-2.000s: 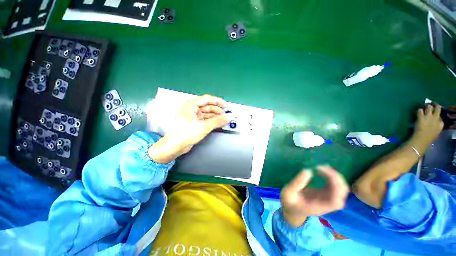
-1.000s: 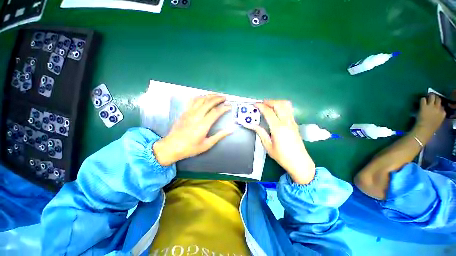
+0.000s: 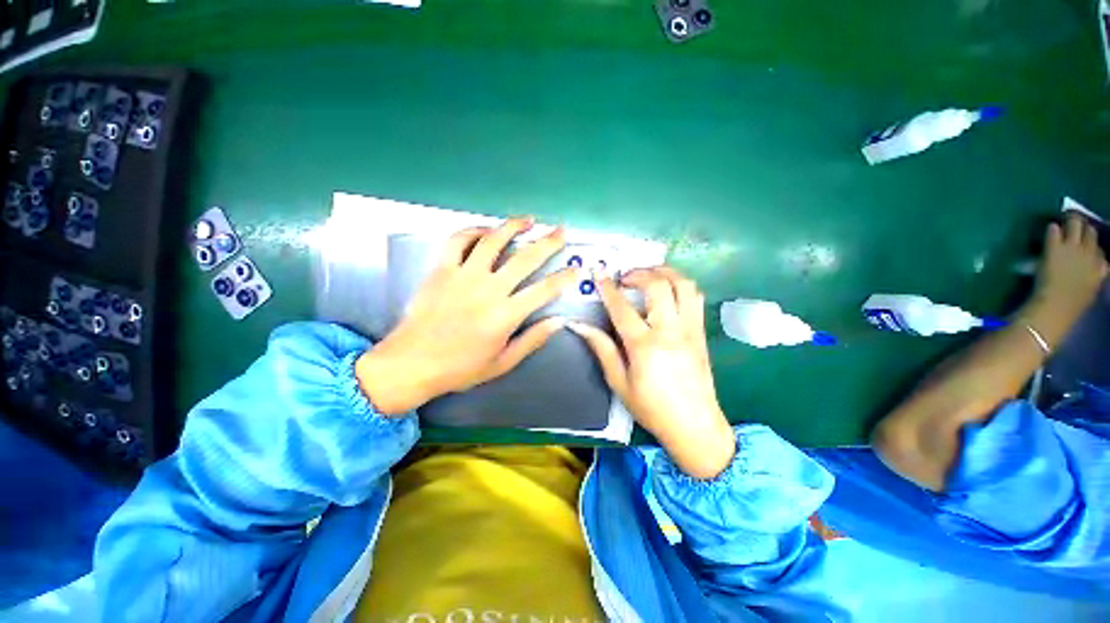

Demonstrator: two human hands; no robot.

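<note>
A dark grey back panel lies on a white backing sheet, with clear film at its left side. A silvery camera lens piece sits near the panel's upper right corner, partly hidden by fingers. My left hand lies over the panel, fingers spread, fingertips at the lens piece's left side. My right hand is at its right side, with fingertips on its edge. Both hands are bare and rest on the piece and panel.
A black parts tray with many lens pieces is at left, with two loose lens pieces beside it. Another lens piece lies at the top. Glue bottles lie at right. Another person's arm reaches in at far right.
My right hand has come in from the lower right to the lens piece. My fingers now cover more of the piece than a second ago. The bench items appear shifted left and up at the far side.
</note>
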